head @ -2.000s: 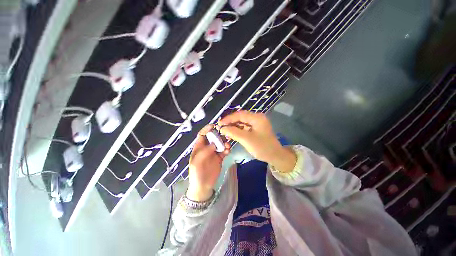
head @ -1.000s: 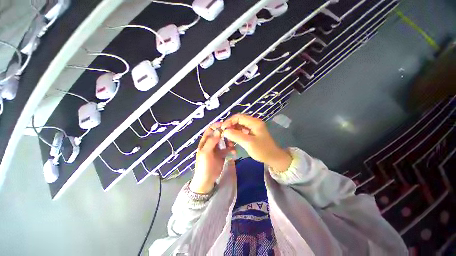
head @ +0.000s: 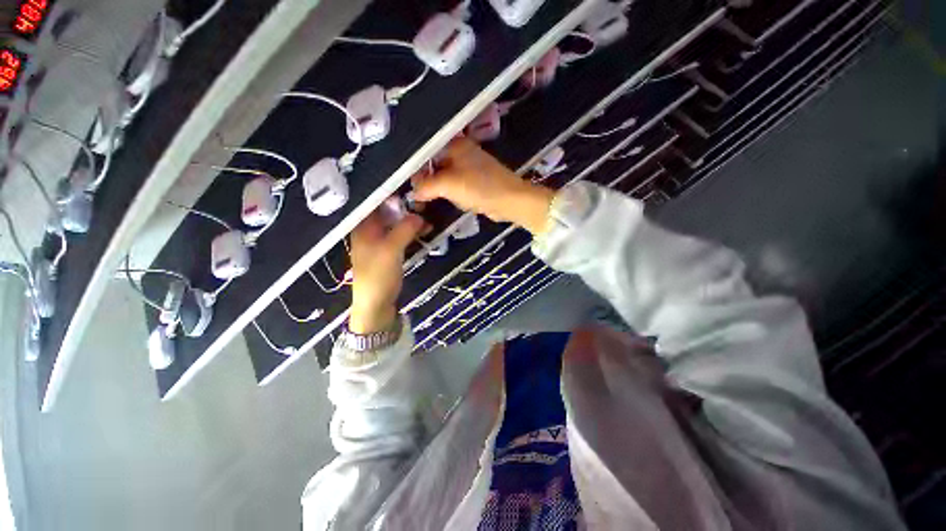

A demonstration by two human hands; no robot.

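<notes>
My left hand (head: 379, 247) is raised at a white shelf edge strip (head: 301, 272) and holds a small white case (head: 394, 207) in its fingertips. My right hand (head: 475, 185) is just right of it, with fingertips bent together close to the case; what they pinch is too small to tell. Both hands are in front of the second shelf tier. White cases (head: 327, 186) with short white cables lie in a row on the black shelf (head: 301, 130) above the strip.
More black shelf tiers with white edge strips run to the upper right. Loose white cable ends (head: 301, 314) hang at the lower tiers. Red digital displays (head: 29, 16) glow at the upper left. Another dark rack (head: 882, 415) stands at the right.
Both hands have moved up and forward from in front of my chest to the shelf edge, with the white case in the left one. The view has shifted along the rack.
</notes>
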